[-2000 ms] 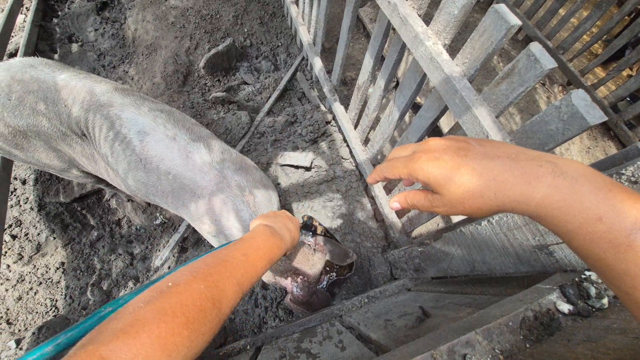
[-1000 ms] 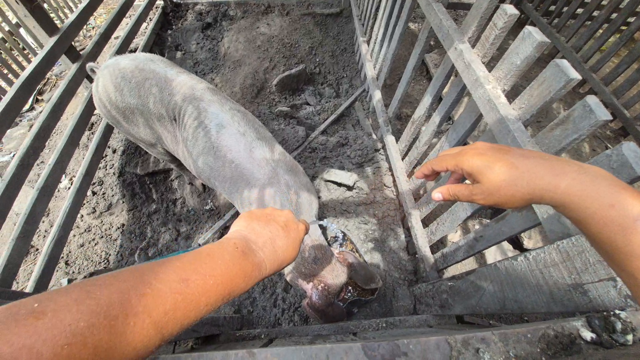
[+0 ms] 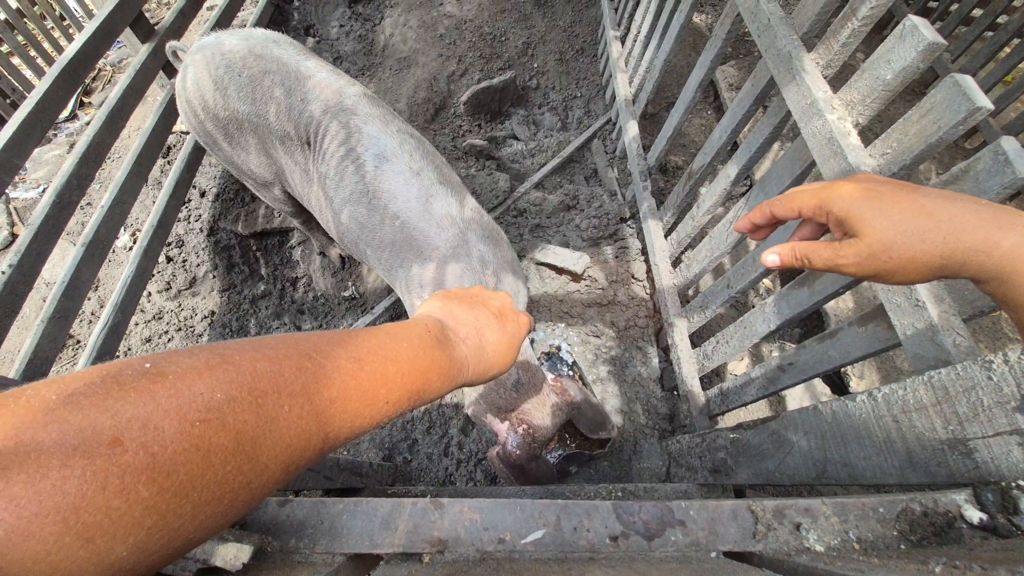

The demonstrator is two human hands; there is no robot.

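A grey, mud-dusted pig (image 3: 352, 168) stands in the pen, its head low over a feed trough (image 3: 588, 444) near the front rail. My left hand (image 3: 480, 332) is a closed fist, knuckles up, above the pig's neck in view; whether it touches the pig or grips something is hidden by the hand itself. Over the slatted fence at the right, my right hand (image 3: 832, 228) hangs palm down with fingers loosely curled and apart, holding nothing. Whitish bits lie at the trough's upper end, and the pig's ear covers part of the trough.
A wooden slatted fence (image 3: 652, 208) runs along the right, with thick slat ends sticking up. Dark rails (image 3: 120, 192) slope along the left. A plank rail (image 3: 480, 524) crosses the front. A flat stone (image 3: 562, 260), a rock (image 3: 490, 94) and a long stick (image 3: 552, 166) lie on muddy ground.
The teal item seen along my left forearm two seconds ago no longer shows. My right hand's fingers have curled a little. The view has shifted, showing the left rails and the pig's rump.
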